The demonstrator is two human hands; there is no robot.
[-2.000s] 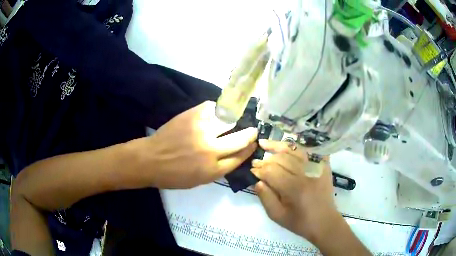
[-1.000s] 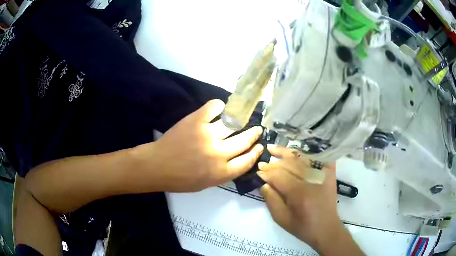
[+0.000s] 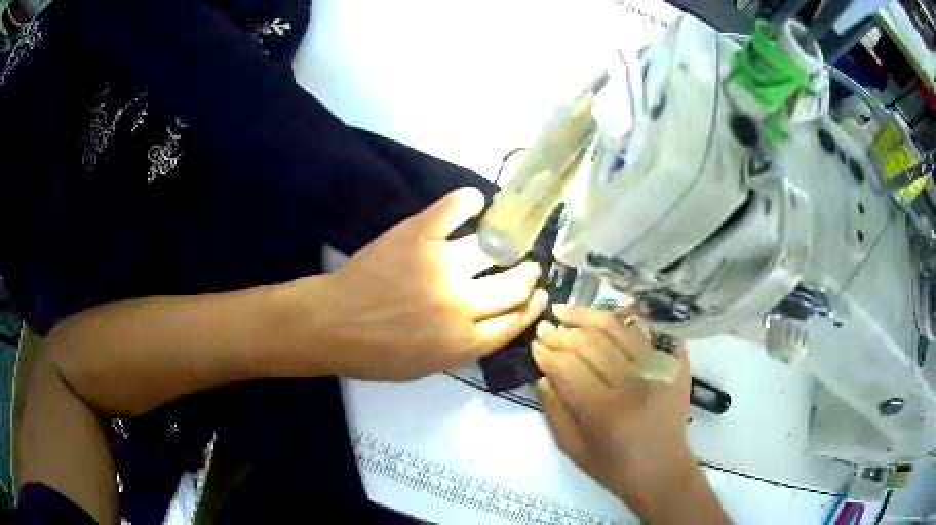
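The dark embroidered garment (image 3: 236, 195) spreads over the left of the table, with pale motifs at its far left. Its narrow plain end (image 3: 510, 367) lies beside the presser foot area (image 3: 562, 279) of the off-white sewing machine (image 3: 677, 174). My left hand (image 3: 426, 297) lies on this narrow end, fingertips pressing it near the needle area. My right hand (image 3: 616, 395) holds its near right edge with the fingertips. The needle itself is hidden by the machine head and the yellowed lamp tube (image 3: 539, 185).
A green scrap (image 3: 770, 77) is tied on top of the machine. A ruler scale (image 3: 462, 487) runs along the table's front edge. A red-and-blue item (image 3: 850, 511) is at the lower right. A cardboard edge (image 3: 205, 482) shows at lower left.
The view has shifted, so the machine appears a little further right. Both hands stay on the narrow cloth end, with only small finger shifts.
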